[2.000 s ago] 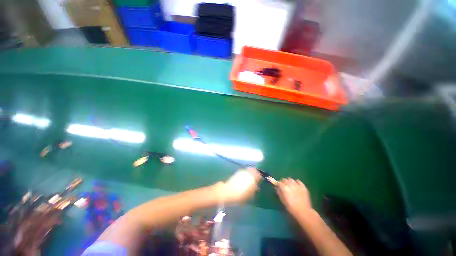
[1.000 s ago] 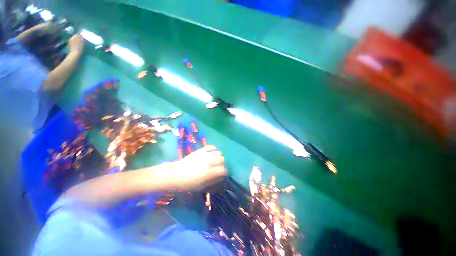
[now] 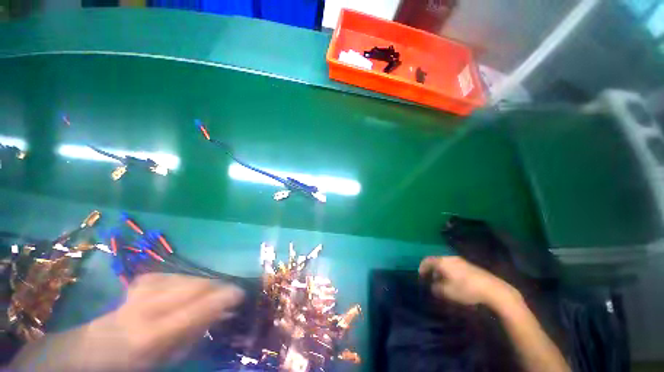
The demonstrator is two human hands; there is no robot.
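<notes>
My left hand [image 3: 178,305], blurred, is over the dark wires of a heap of leads; whether it grips one is unclear. The heap's red and blue ends [image 3: 149,247] show left of centre and its copper terminals [image 3: 306,305] to the right of the hand. My right hand [image 3: 462,280], fingers bent, is over the upper right part of a black tray [image 3: 397,320], beside a shiny black bag [image 3: 488,243]; its fingertips are blurred and no held piece can be made out. A lead [image 3: 255,168] lies on the green belt ahead, its two copper tips toward the right.
Another lead [image 3: 131,160] lies further left on the conveyor belt [image 3: 408,196], with part of one at the left edge. More copper terminals [image 3: 44,290] are heaped at left. An orange-red tray [image 3: 408,91] with black pieces stands on the far ledge. Blue bins [image 3: 284,11] are behind.
The view has swung left, then back right. The lead that both hands held is now on the belt. My right hand, out of view a second ago, is at the black tray; my left remains at the heap.
</notes>
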